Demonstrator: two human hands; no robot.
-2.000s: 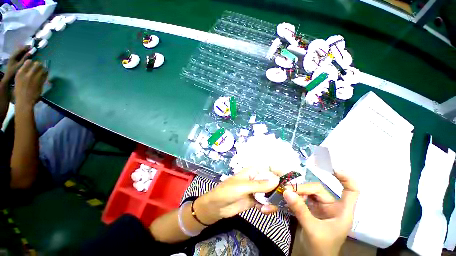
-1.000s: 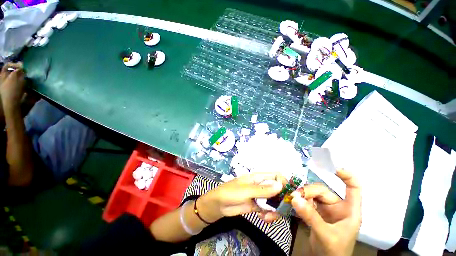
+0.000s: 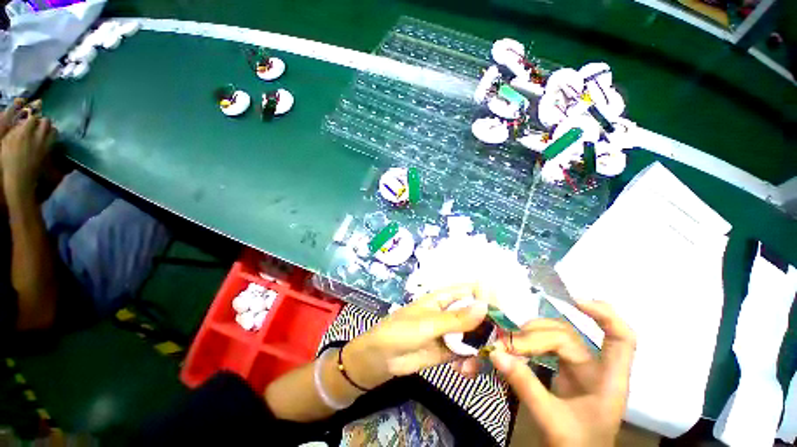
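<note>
My left hand (image 3: 406,336) holds a white round housing (image 3: 460,340) with a dark block inside, low in front of me. My right hand (image 3: 572,371) has its thumb and forefinger at a small yellow part and thin wires at the housing's right edge. A green circuit board (image 3: 500,319) shows just above the fingertips, partly hidden. A backing sheet (image 3: 570,307) stands out between the fingers of my right hand. White adhesive pads (image 3: 472,266) lie heaped just beyond my hands. Two housings with green boards (image 3: 398,186) lie beside the heap.
A clear blister tray (image 3: 393,100) bears a pile of unfinished assemblies (image 3: 559,109). Three assemblies (image 3: 278,102) stand on the bench at left. White sheets (image 3: 664,306) lie at right. A red parts bin (image 3: 293,325) is below the bench edge. Another person's hands (image 3: 26,144) are at far left.
The green board has swung from lying over the housing to above the fingertips, baring the dark block. The backing sheet has tilted flatter. The neighbour's hands have moved left, away from their first place.
</note>
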